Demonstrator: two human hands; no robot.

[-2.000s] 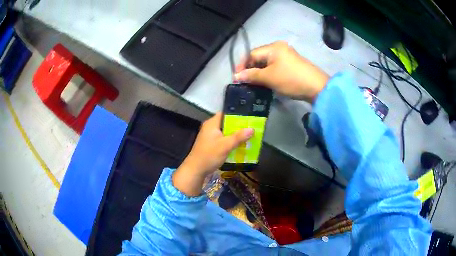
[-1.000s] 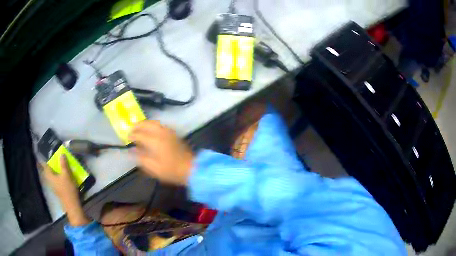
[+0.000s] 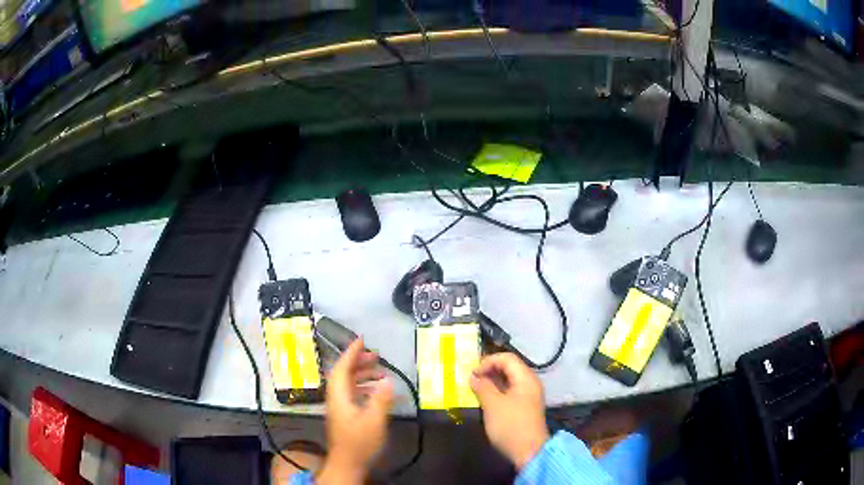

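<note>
Three phones lie on the bench with their camera ends away from me: a left phone, a middle phone and a right phone. Each has a yellow note over its lower back. A thin cable runs to the top of the left and right phones. My right hand has its fingertips pinched at the right edge of the middle phone's yellow note. My left hand is open and empty between the left and middle phones, fingers raised.
Dark scanners lie beside the phones, one with a grey handle. Mice and tangled cords are behind. A long black tray lies at the left, stacked black trays at the right. A red stool stands lower left.
The view has turned and now faces the bench. My left hand has let go of the left phone, which lies on the bench. My right hand is still at the middle phone's lower end.
</note>
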